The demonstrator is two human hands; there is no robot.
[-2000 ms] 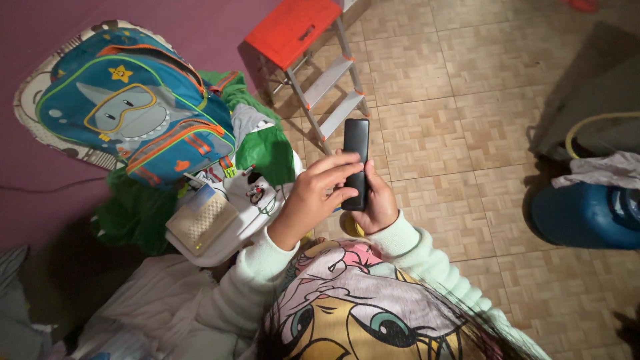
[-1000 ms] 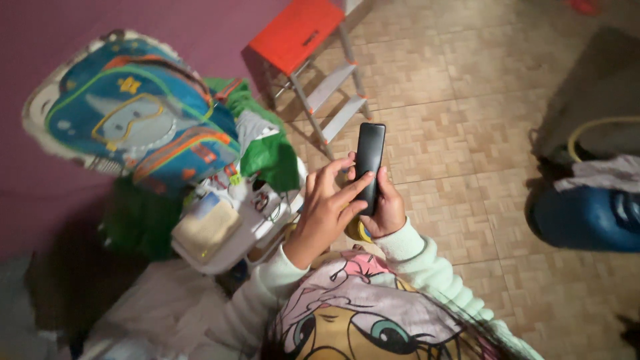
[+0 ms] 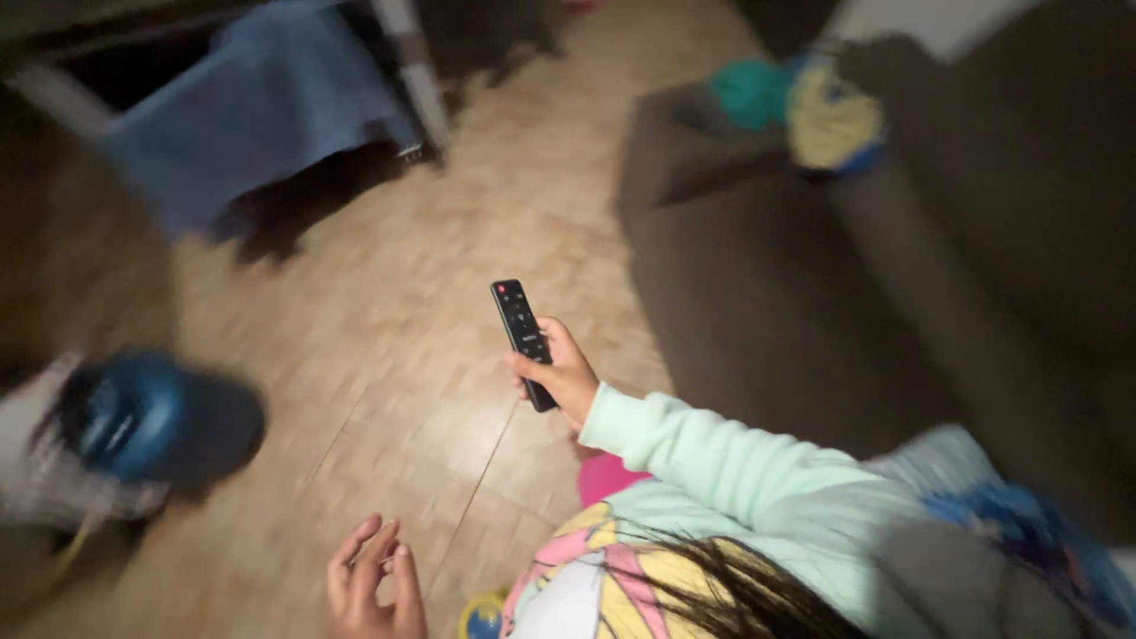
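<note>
A black remote control (image 3: 524,344) with a red button at its top end is held in my right hand (image 3: 561,368), button side up, thumb across its lower part. My left hand (image 3: 374,577) is at the bottom edge, apart from the remote, its fingers slightly curled and apart with nothing between them. A pale mint sleeve covers my right arm, and my printed shirt shows below it.
A dark brown sofa (image 3: 754,293) fills the right side, with a yellow and blue item (image 3: 834,115) and a green one (image 3: 753,93) on it. At the left lies a blue rounded container (image 3: 160,417). Blue cloth (image 3: 266,115) hangs at the upper left over tiled floor (image 3: 426,240).
The view has swung strongly to the right. My left hand, earlier touching the remote, is now away from it. The remote's button side now faces up, still in my right hand.
</note>
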